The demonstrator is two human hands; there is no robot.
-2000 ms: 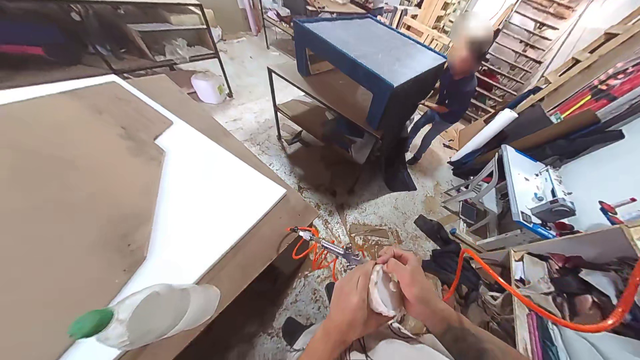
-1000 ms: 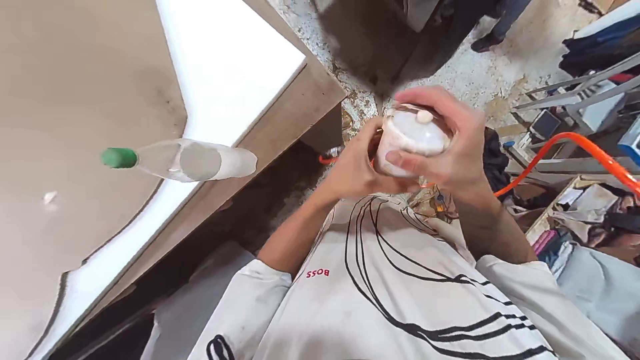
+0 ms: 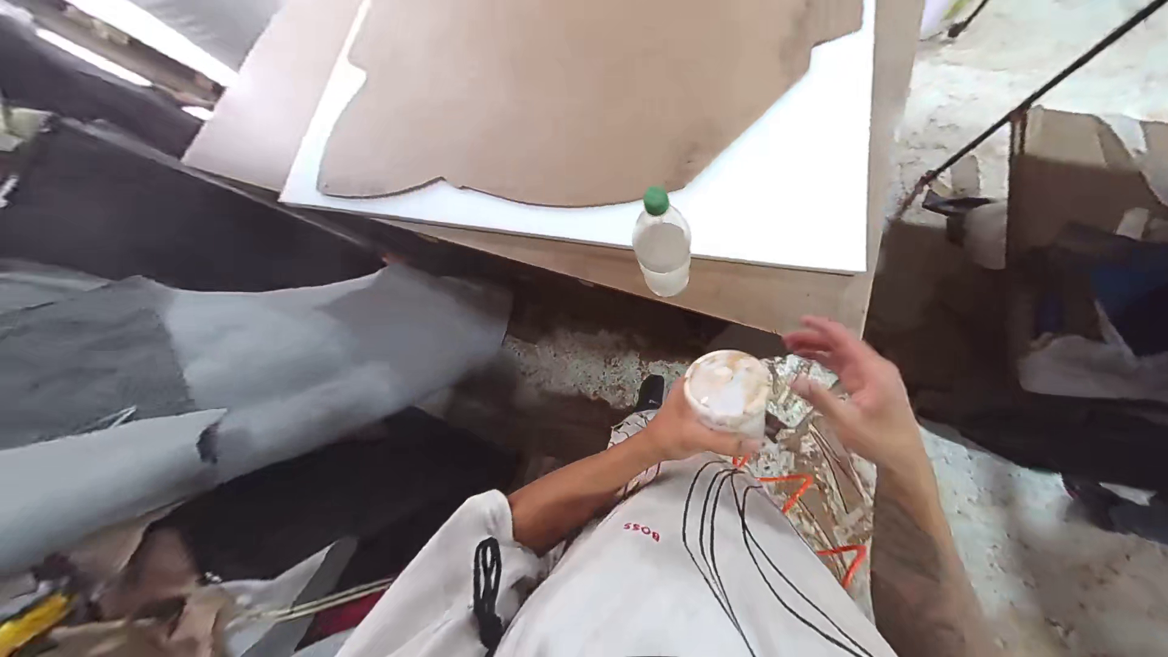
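Observation:
My left hand (image 3: 698,427) holds a small round white container (image 3: 727,388) from its left side and below; its top is smeared with whitish and tan matter. To the right of it, apart from the container, my right hand (image 3: 849,388) hangs in the air with fingers spread and nothing in them. Beyond the hands, a clear plastic bottle (image 3: 663,251) with a green cap and whitish contents is at the near edge of the table. A brown board template (image 3: 566,109) lies on a white sheet (image 3: 785,201) there.
The wooden table edge (image 3: 584,274) runs just past my hands. Grey sheet material (image 3: 274,338) spreads at the left, above scraps. An orange coiled hose (image 3: 794,488) hangs near my front. Dark shelving (image 3: 1013,119) stands at the right.
My right hand has let go of the white container, which both hands held before; the left hand keeps it. The view has swung strongly to the left.

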